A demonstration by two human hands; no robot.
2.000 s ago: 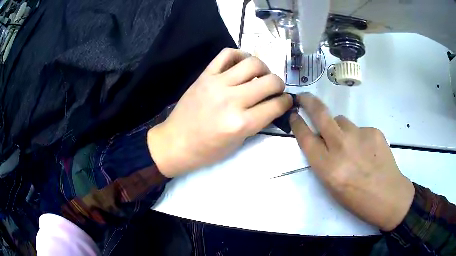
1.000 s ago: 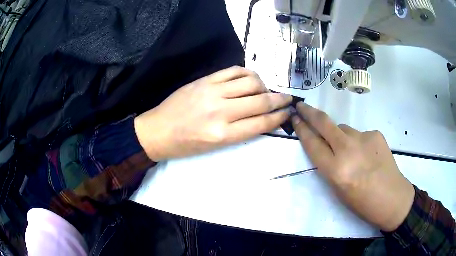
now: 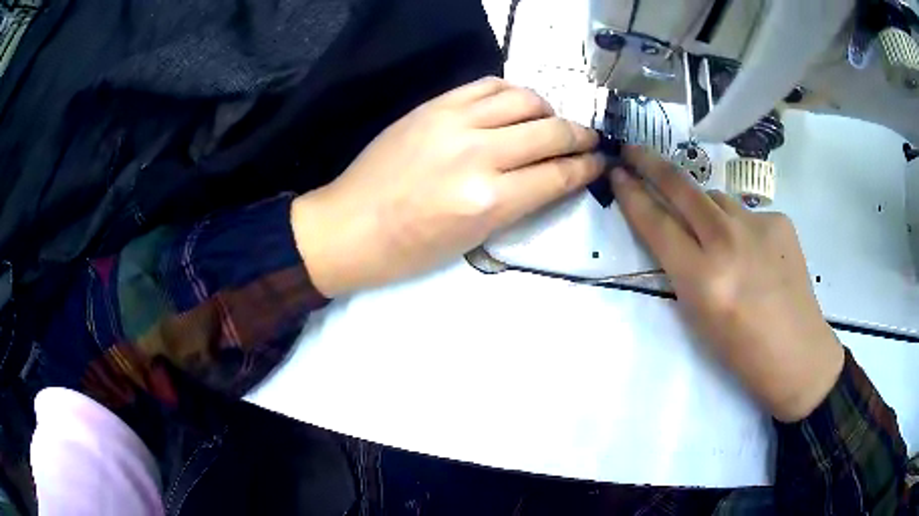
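Note:
A small dark folded corner (image 3: 603,189) is pinched between the fingertips of both hands at the front edge of the needle plate (image 3: 645,123). My left hand (image 3: 453,181) holds it from the left, with its fingers flat over the cloth. My right hand (image 3: 720,262) grips it from the right with thumb and finger. A thin metal pick (image 3: 630,275) sticks out to the left from under my right hand; its other end is hidden in the palm. The large dark garment (image 3: 252,91) spreads to the left of my left hand. The presser foot is hard to make out.
The white sewing machine head (image 3: 796,71) hangs over the upper right, with a cream ribbed knob (image 3: 751,179) below it. A round metal fitting (image 3: 692,161) lies right of the needle plate. The white table (image 3: 524,373) curves along the front. Something pale pink (image 3: 91,459) is at lower left.
Both hands have moved up and slightly right with the folded corner, bringing it to the needle plate. The pick has moved up with my right hand. The view has shifted.

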